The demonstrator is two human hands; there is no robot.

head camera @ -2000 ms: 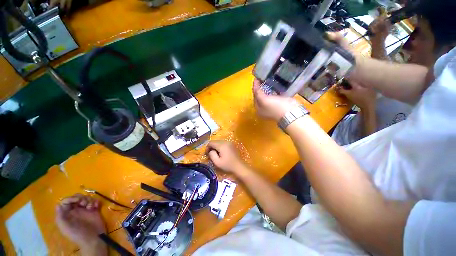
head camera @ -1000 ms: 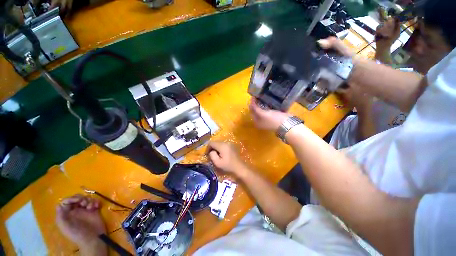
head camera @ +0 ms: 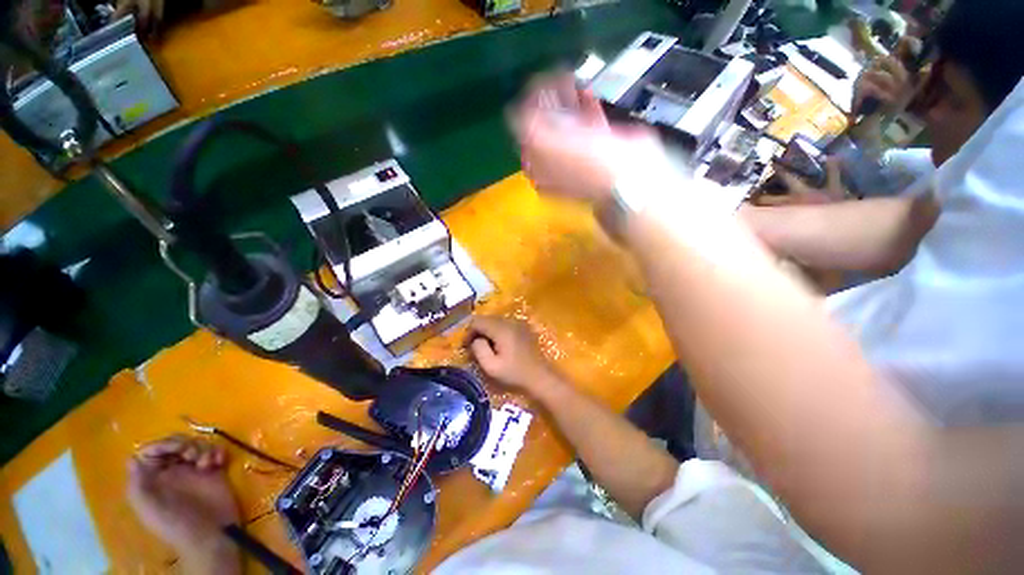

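The main housing (head camera: 357,511) lies open on the bench at the bottom, with a pale disc and wires inside. The second black rounded housing (head camera: 432,418) lies above right of it, joined by thin coloured wires. A white bracket (head camera: 502,447) touches its right side. The electric screwdriver (head camera: 281,320) hangs over them on its cord, its lower end near the second housing. My left hand (head camera: 182,485) rests palm up left of the main housing, loosely curled and empty. My right hand (head camera: 505,354) rests on the bench beside the second housing, fingers folded, nothing visible in it.
A screw feeder (head camera: 387,264) stands behind the housings. A loose lead (head camera: 241,444) and a white paper (head camera: 56,517) lie at left. A green belt (head camera: 472,124) runs behind. Another person's blurred forearm (head camera: 719,281) reaches in from the right, near further white-silver boxes (head camera: 674,90).
The box that the other person held over the bench is now farther back at the upper right. That person's near hand is off it and has moved up and left. My hands have not moved.
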